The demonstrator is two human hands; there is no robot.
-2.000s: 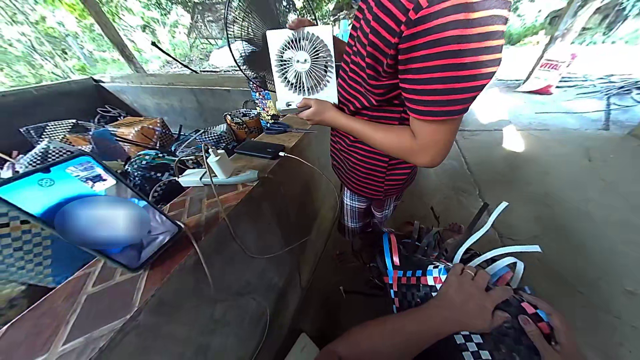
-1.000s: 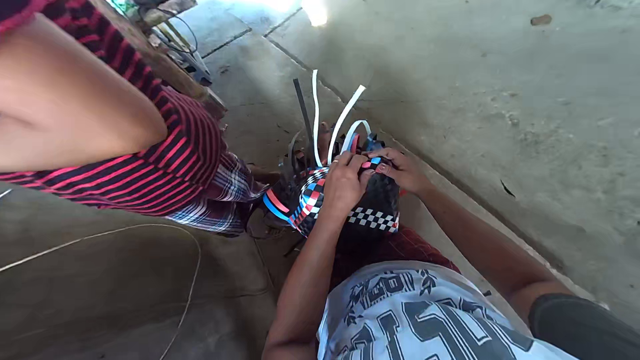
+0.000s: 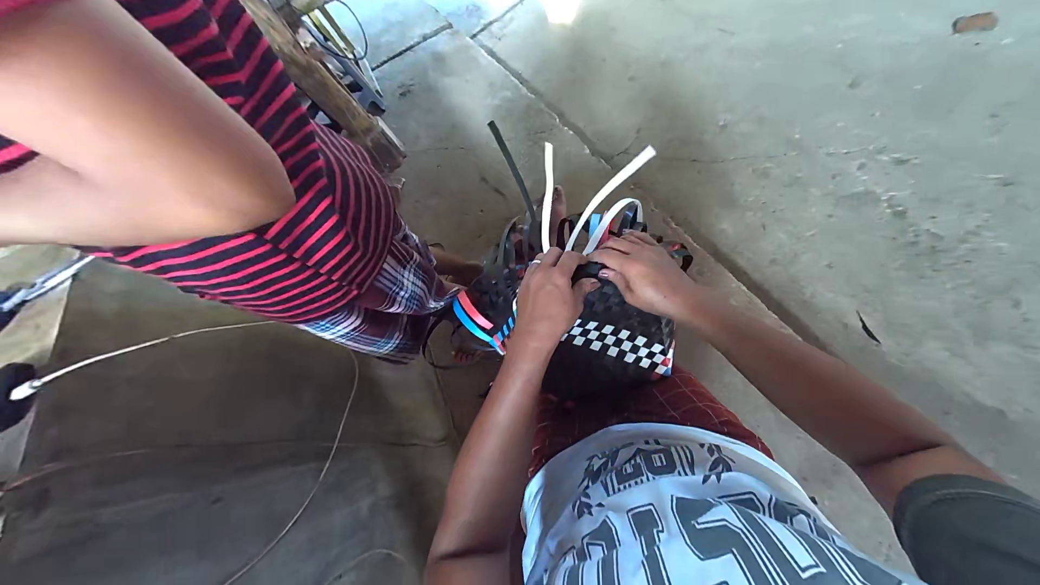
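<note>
A black woven plastic-strap basket [image 3: 601,370] with a black-and-white checkered band rests at my lap. My left hand [image 3: 554,294] lies on its upper part, fingers bent at a black strap. Facing it, my right hand [image 3: 642,270] grips the basket's top beside the same strap, the fingertips of both hands close together. Loose white strap ends [image 3: 611,195] and a dark strap end [image 3: 512,166] stick up beyond my hands. Blue and pink strap ends [image 3: 474,319] reach out at the basket's left side. The far side of the basket is partly hidden by my hands.
A person in a red-and-black striped shirt [image 3: 268,268] stands close at my left, an arm bent above the floor. A pale cable [image 3: 329,455] curves at lower left. A wooden beam [image 3: 333,89] is at upper left, and a concrete floor [image 3: 812,162] extends to the right.
The view has swung down and right from the worktop and white fan of two seconds ago. My hands remain at the basket's top, with their fingers slightly shifted since one second ago.
</note>
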